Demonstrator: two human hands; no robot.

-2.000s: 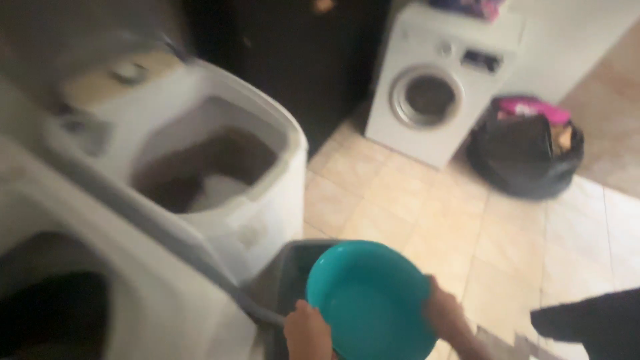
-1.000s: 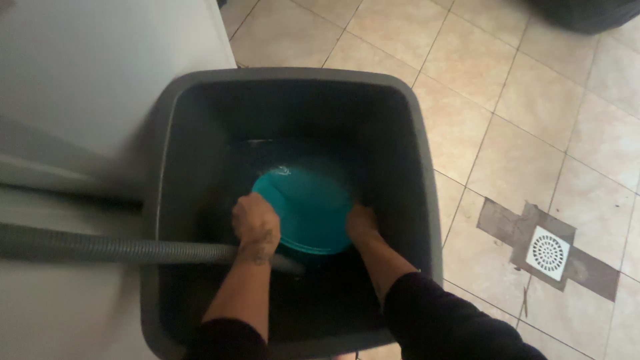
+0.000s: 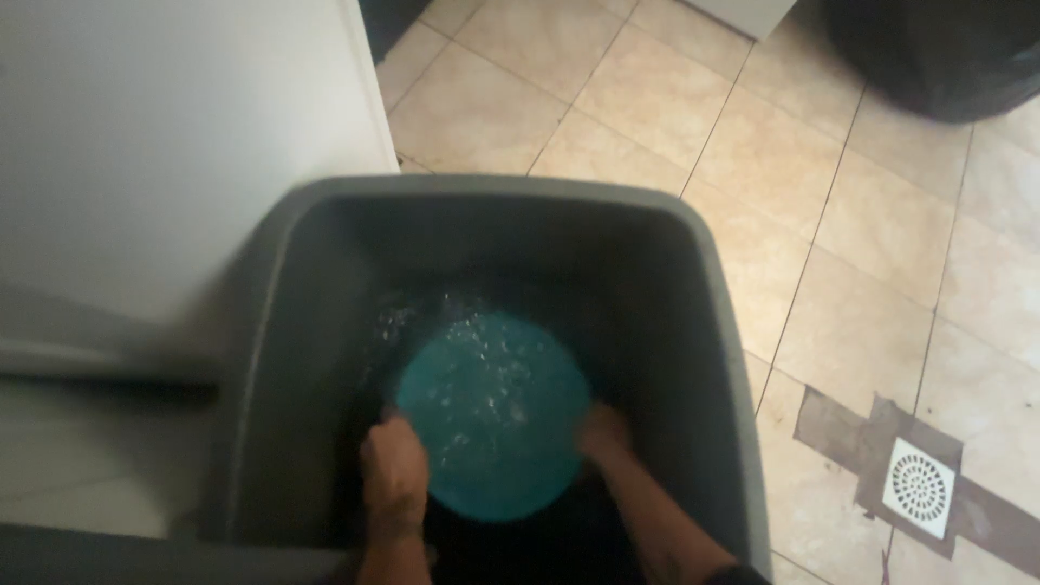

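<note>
A round teal plastic basin (image 3: 496, 422) is low inside a deep dark grey plastic bin (image 3: 504, 187). Rippling water glints in the basin and just beyond its far edge. My left hand (image 3: 396, 467) grips the basin's left rim, and my right hand (image 3: 605, 435) holds the right rim; the fingers of both are partly hidden and blurred. Both forearms reach down into the bin from the near side. A grey hose (image 3: 162, 552) crosses the bin's lower left side, its end hidden.
White appliance panels (image 3: 187, 89) stand against the bin's left side. Beige floor tiles (image 3: 634, 81) lie beyond and to the right, with a white floor drain grate (image 3: 919, 487) at lower right. A black plastic bag (image 3: 942, 57) and a white appliance's corner (image 3: 751, 16) are at the top right.
The basin was above the bin's edge two seconds ago and is now down inside it, still between both hands. Compared with one second ago, its round opening shows more fully, with water in it.
</note>
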